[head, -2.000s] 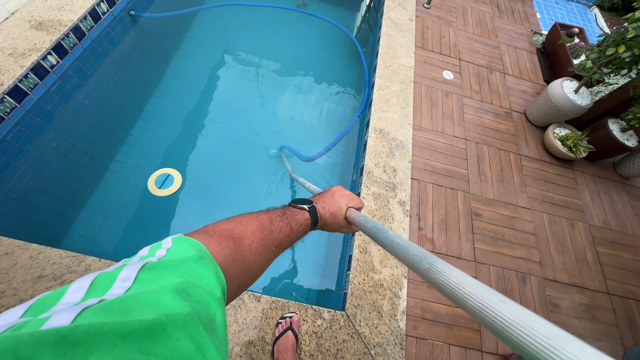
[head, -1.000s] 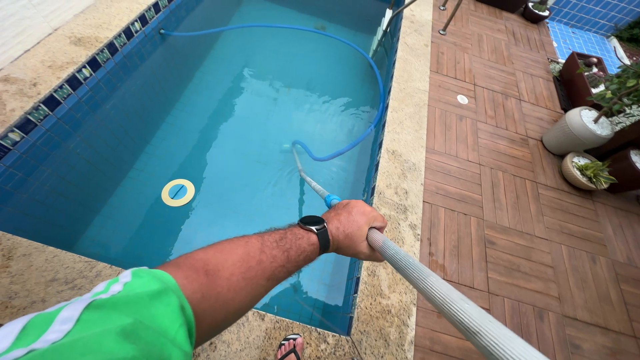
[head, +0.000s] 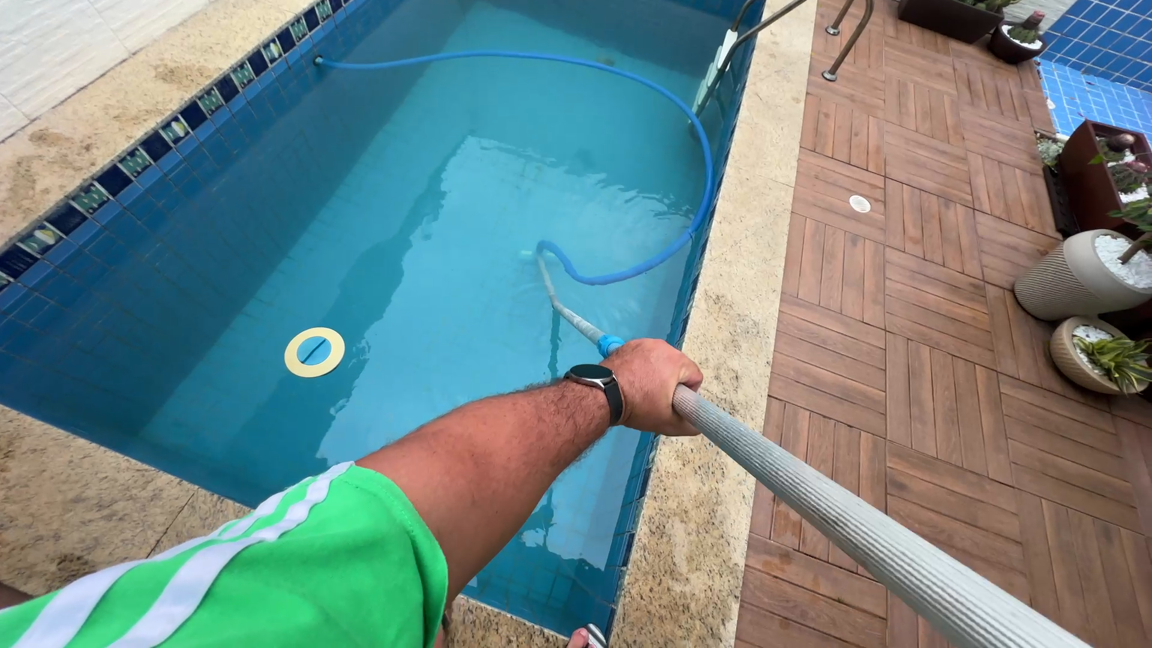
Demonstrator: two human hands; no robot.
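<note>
My left hand (head: 655, 387), with a dark watch on its wrist, is closed around a ribbed telescopic pole (head: 837, 504) above the pool's right edge. The pole slopes from the lower right corner past a light blue collar (head: 609, 345) down into the water. Its far end lies under water beside the end of a blue pool hose (head: 708, 171), which curves along the right side and back to the far left wall. What is fixed to the pole's far end is too blurred to tell. My right hand is not in view.
A stone coping (head: 720, 360) borders the pool, with wooden deck tiles (head: 945, 351) to its right. Potted plants, one in a ribbed pot (head: 1066, 274), line the right side. A metal ladder (head: 733, 54) stands at the back. A round cream ring (head: 315, 352) shows at left.
The view has shifted, so more of the pool's back and the ladder show. The light blue collar, out of sight two seconds ago, now shows beyond my left hand, which stays closed on the pole.
</note>
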